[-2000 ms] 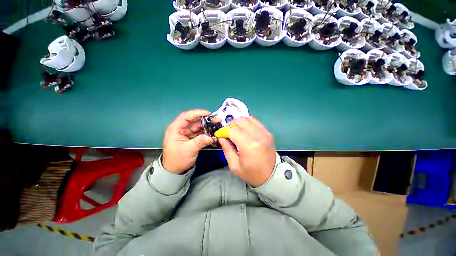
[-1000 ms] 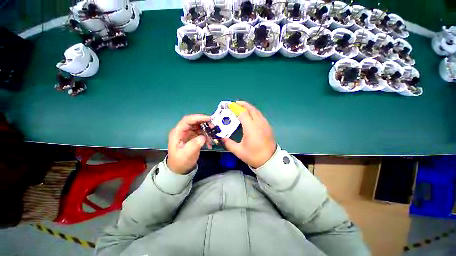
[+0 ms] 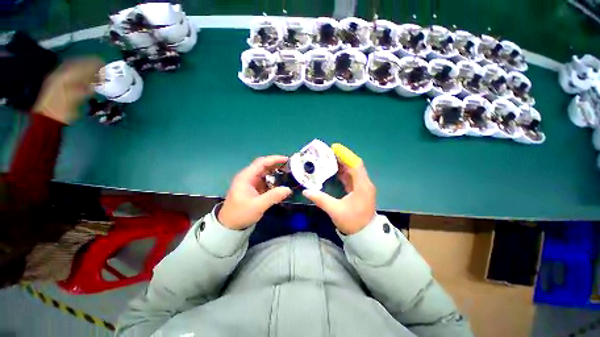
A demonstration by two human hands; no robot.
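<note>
A white housing [image 3: 318, 172] with a round dark hole is between my two hands, over the bench's near edge. My left hand [image 3: 253, 194] holds a small black module [image 3: 281, 178] with fingers and thumb, right beside the housing's left side. My right hand [image 3: 353, 197] holds the housing's right side, thumb at its lower edge. A yellow-handled tool [image 3: 346, 155] sticks out at my right fingers; its tip is hidden. Whether wires join module and housing is too small to tell.
On the green bench [image 3: 197, 141], filled white shells [image 3: 350, 69] stand in rows at upper right. Loose shells [image 3: 119, 82] with dark modules lie at left, where another person's blurred hand [image 3: 68, 89] reaches in. More white shells [image 3: 583, 108] are far right. A red stool [image 3: 122, 253] is lower left.
The housing has turned and its holed face shows more fully. My right fingers have shifted to its right side, with the yellow tool pointing outward. Another person's red-sleeved arm has come in at left.
</note>
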